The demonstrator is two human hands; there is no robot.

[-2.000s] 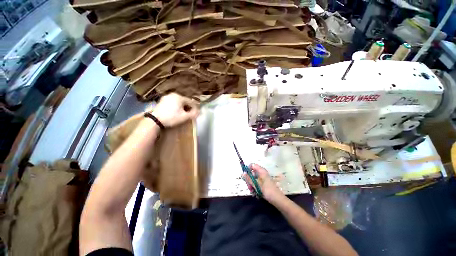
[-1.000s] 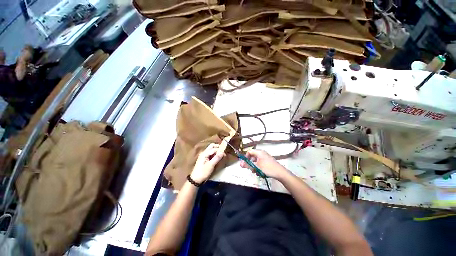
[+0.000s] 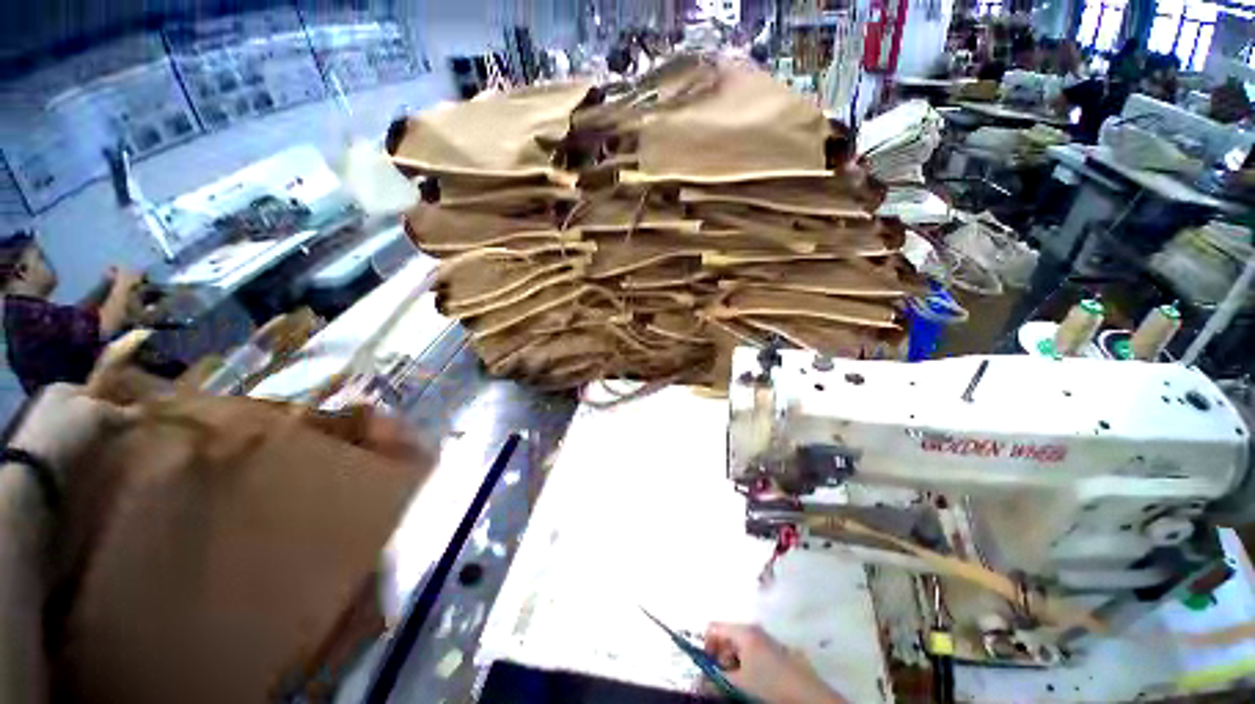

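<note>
My left hand (image 3: pixel 76 429) is at the far left edge, blurred, shut on the top edge of a brown bag body (image 3: pixel 234 550). The bag hangs below the hand over the left surface, its right edge blurred. My right hand (image 3: pixel 757 663) is low at the centre, over the white machine table, holding dark green-handled scissors (image 3: pixel 692 652) with the blades pointing up and left. The industrial sewing machine (image 3: pixel 991 454) stands right of the scissors. Tan binding tape (image 3: pixel 936 557) runs along under its arm.
A tall pile of unfinished brown bags (image 3: pixel 661 206) stands behind the white table (image 3: pixel 606 509). A grey metal surface (image 3: pixel 475 564) lies between bag and table. Thread cones (image 3: pixel 1080 330) stand behind the machine. A person (image 3: pixel 48 323) is at the far left. A blue object (image 3: pixel 933 319) sits beside the pile.
The view has tilted up. My left hand has carried the bag from in front of me to the far left. My right hand has drawn the scissors away from the bag.
</note>
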